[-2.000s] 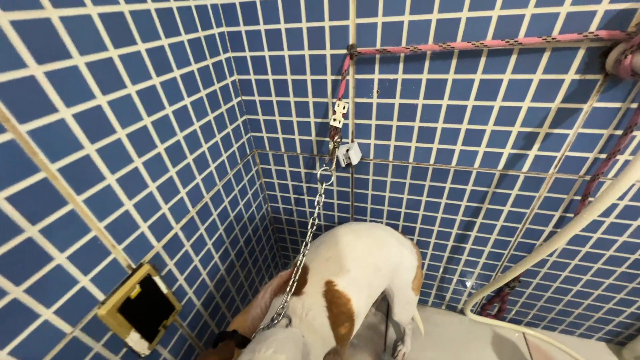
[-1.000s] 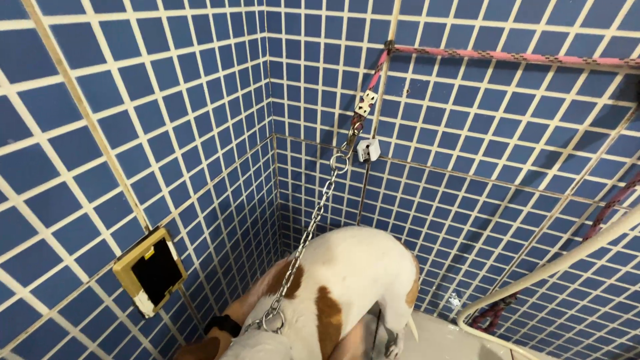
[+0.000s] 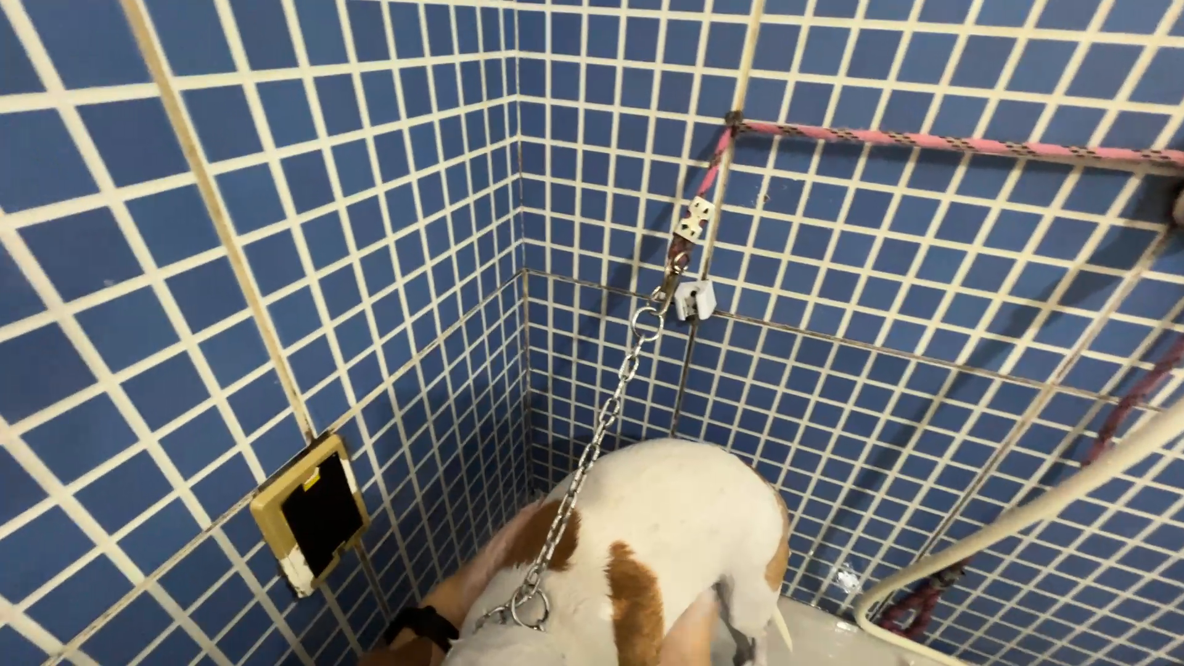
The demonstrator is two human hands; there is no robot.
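Observation:
A white dog with brown patches [image 3: 684,509] stands in the tiled corner, its head out of view. A metal chain [image 3: 606,416] runs from a ring at its neck up to a clip on a pink rope [image 3: 869,137]. My left hand [image 3: 472,578], with a black band at the wrist, reaches along the dog's left flank; its fingers are hidden behind the body. Bare skin, apparently part of my right hand or forearm [image 3: 694,634], shows low under the dog's belly, with the fingers hidden. What either hand touches or holds cannot be seen.
Blue tiled walls [image 3: 425,231] meet behind the dog. A yellow-framed black box [image 3: 314,513] is set in the left wall. A white bracket [image 3: 695,301] is fixed beside the chain. A cream hose [image 3: 1017,518] curves down at the right to a pale floor or tub surface [image 3: 823,638].

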